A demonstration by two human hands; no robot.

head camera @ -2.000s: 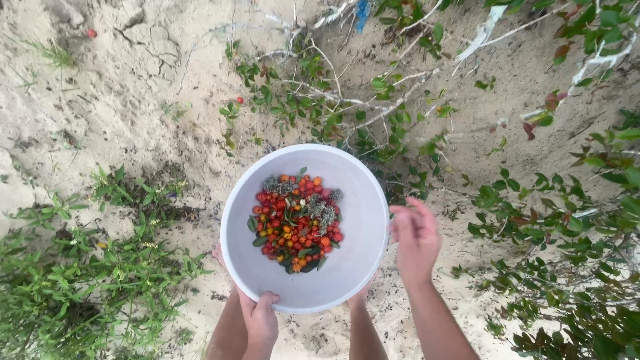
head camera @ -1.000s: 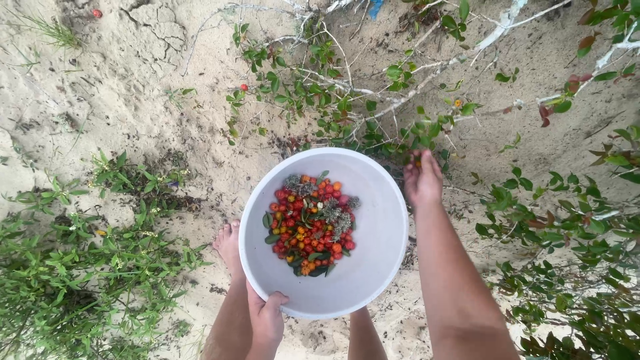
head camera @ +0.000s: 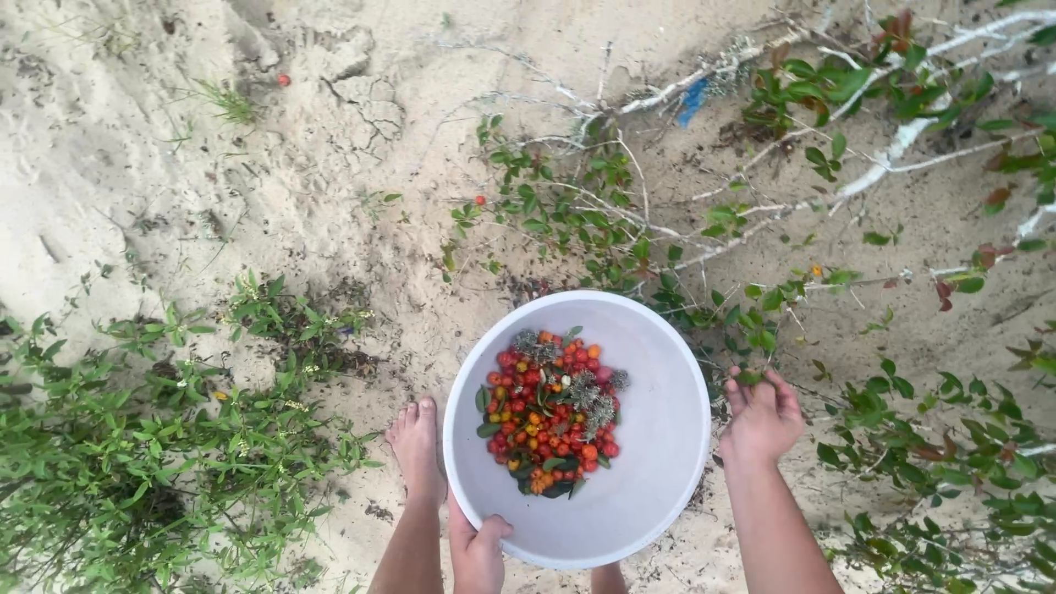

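Observation:
A round white bowl (head camera: 652,470) holds red, orange and yellow berries (head camera: 553,412), with green leaves and tufts of grey lichen (head camera: 590,396) among them. At its lower left rim, my left hand (head camera: 481,549) grips it, thumb over the edge and the other fingers hidden beneath. Just right of the bowl, my right hand (head camera: 761,412) has its fingers bent together at a leafy twig (head camera: 755,330) of the shrub; a green leaf shows at the fingertips. Whether a berry is between them cannot be seen.
Pale shrub branches (head camera: 879,169) spread over the sand at upper right, with a blue scrap (head camera: 692,102) among them. Leafy green plants (head camera: 165,445) grow at lower left. My bare foot (head camera: 417,445) stands left of the bowl. A red berry (head camera: 284,80) lies on the sand.
My right hand was apart from the twigs beside the bowl two seconds ago, then reached up to the shrub foliage. My left hand has kept its hold on the bowl's rim.

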